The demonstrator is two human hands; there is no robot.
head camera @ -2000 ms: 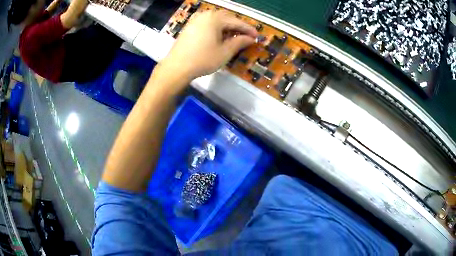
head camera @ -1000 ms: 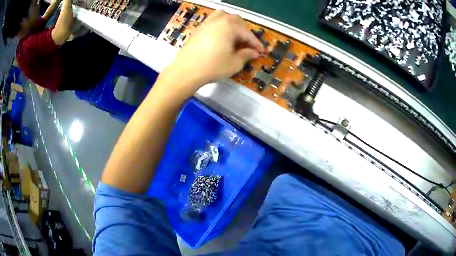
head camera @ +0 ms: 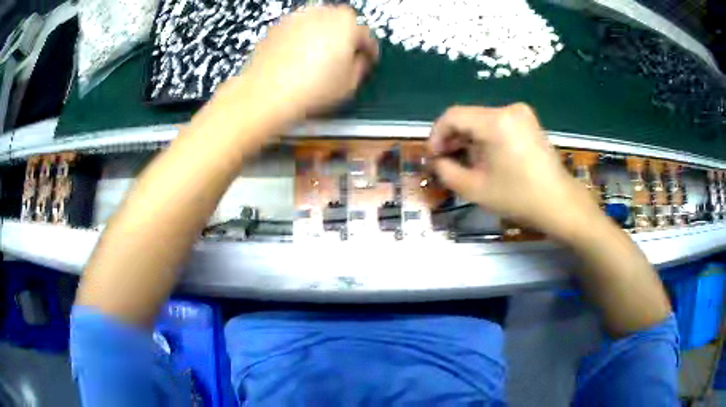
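Observation:
An orange-brown circuit board panel (head camera: 366, 191) with dark and silver parts lies on the conveyor in front of me, blurred. My right hand (head camera: 501, 155) is over its right end, thumb and fingertips close together; whether they pinch a part is too blurred to tell. My left hand (head camera: 314, 60) is above the green surface, fingers curled, between a black tray of loose white-silver pieces (head camera: 191, 48) and a heap of loose white parts (head camera: 470, 32). It is blurred and I cannot tell whether it holds anything.
A clear bag (head camera: 115, 36) lies left of the tray. Dark loose parts (head camera: 677, 71) lie at the far right. The silver-grey edge rail (head camera: 350, 270) runs between the board and my lap. More boards (head camera: 653, 191) are on the line. A blue bin (head camera: 191, 342) stands low left.
The view has swung right and levelled. My left hand has left the board and is over the green surface. My right hand has come into view at the board.

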